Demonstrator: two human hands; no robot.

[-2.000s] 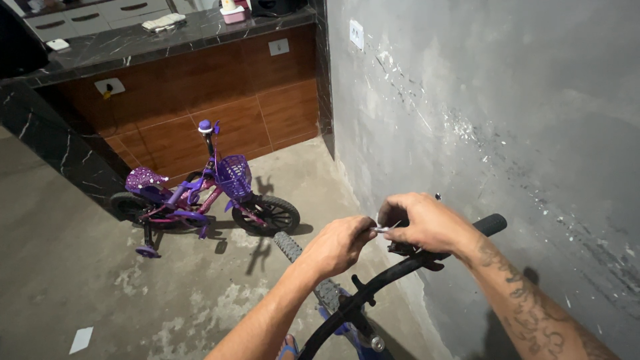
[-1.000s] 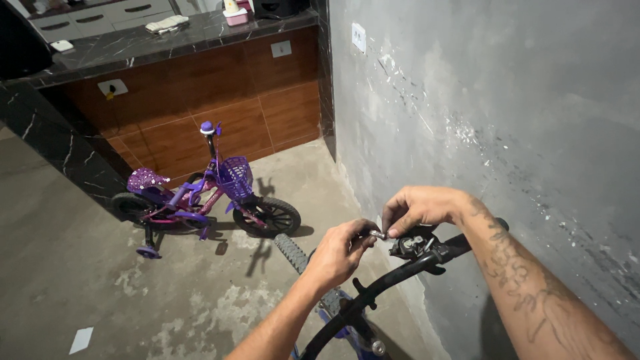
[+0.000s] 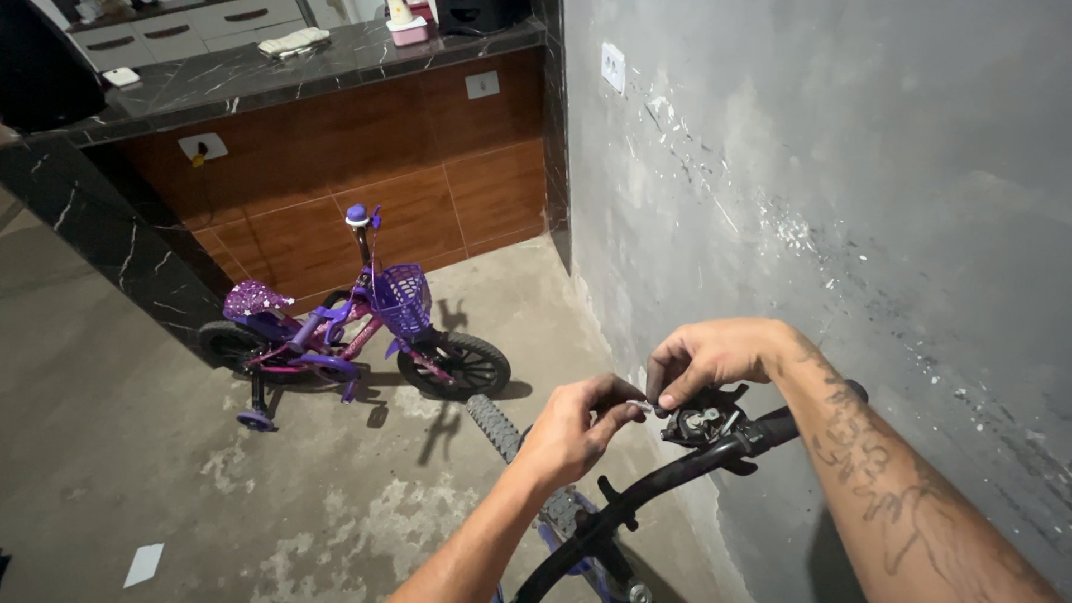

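A bicycle's black handlebar (image 3: 662, 479) runs up to the right from the bottom of the view. On it sits a black shifter mechanism (image 3: 702, 424) with metal parts exposed. Just left of it, my left hand (image 3: 586, 423) pinches a small thin light-coloured piece (image 3: 641, 404) between thumb and fingertips; what it is exactly I cannot tell. My right hand (image 3: 712, 360) arches over the shifter, thumb and fingers pinching a small dark part (image 3: 662, 412) at the end of that piece. The fingertips of both hands nearly meet. Below them shows the knobbly front tyre (image 3: 494, 429).
A small purple and pink child's bicycle (image 3: 335, 335) with training wheels stands ahead on the concrete floor. Behind it is a counter with a black marble top (image 3: 335, 63). A grey wall (image 3: 821, 209) rises close on the right. A white scrap (image 3: 144, 564) lies on the floor.
My hands have shifted slightly relative to the handlebar, and the shifter mechanism, mostly covered by my right hand two seconds ago, now shows. Both hands still pinch at small parts.
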